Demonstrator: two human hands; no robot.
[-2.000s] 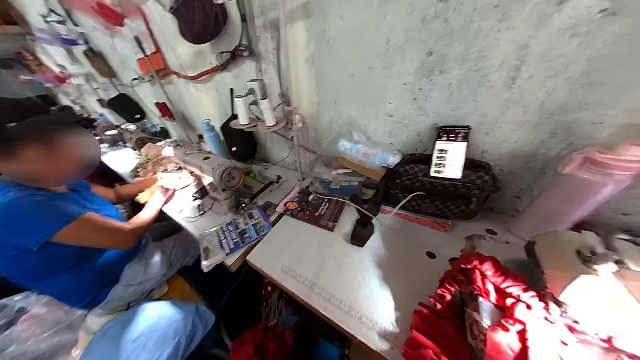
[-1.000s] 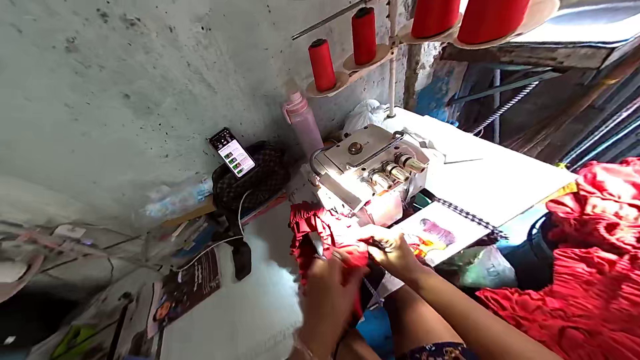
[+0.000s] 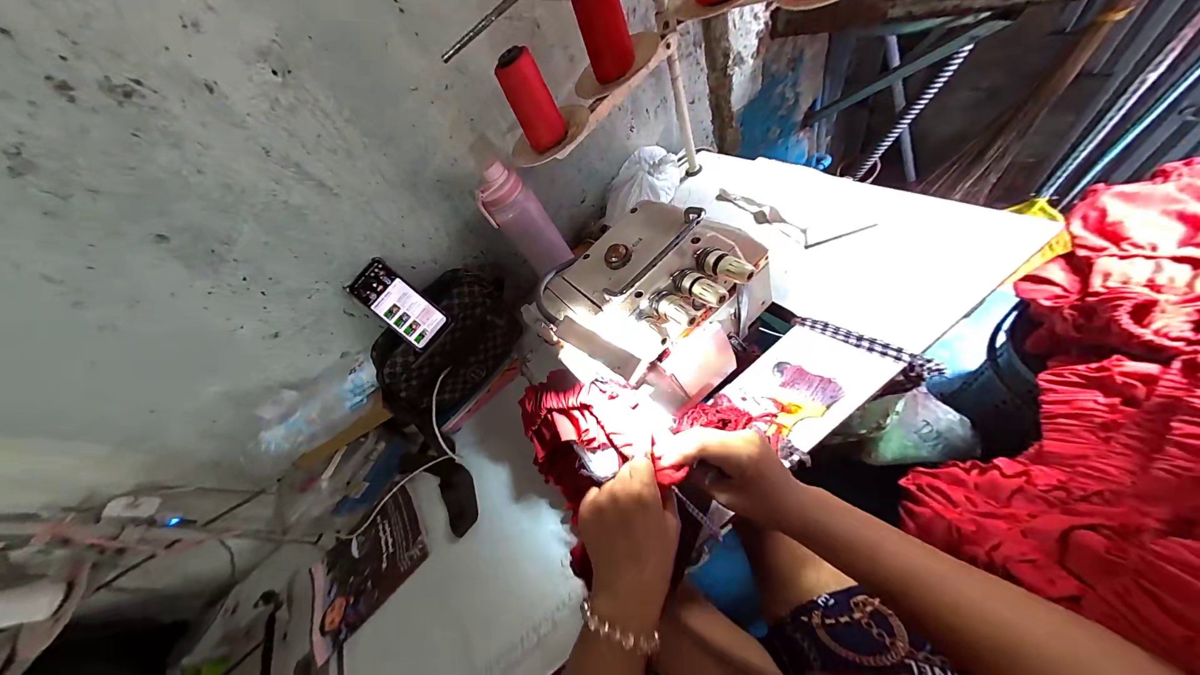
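Gathered red fabric [image 3: 562, 422] lies at the front of a white overlock sewing machine [image 3: 619, 272], partly in glaring light. My left hand [image 3: 630, 525], with a beaded bracelet at the wrist, pinches the fabric's near edge. Close beside it, nearly touching, my right hand [image 3: 736, 464] grips the same fabric between thumb and fingers. The machine's needle area is hidden by glare and cloth. Red thread cones [image 3: 532, 98] stand on a rack above the machine.
A phone [image 3: 398, 305] leans on a dark checked bag [image 3: 478, 323] by the wall. Behind the machine stands a pink bottle [image 3: 525, 216]. Heaped red ruffled fabric [image 3: 1078, 450] fills the right side. A printed sheet [image 3: 375, 562] lies at the left.
The view has swung far to the right since the oldest frame, where a person in a blue top showed. Since one second ago, my hands have come together on the red fabric.
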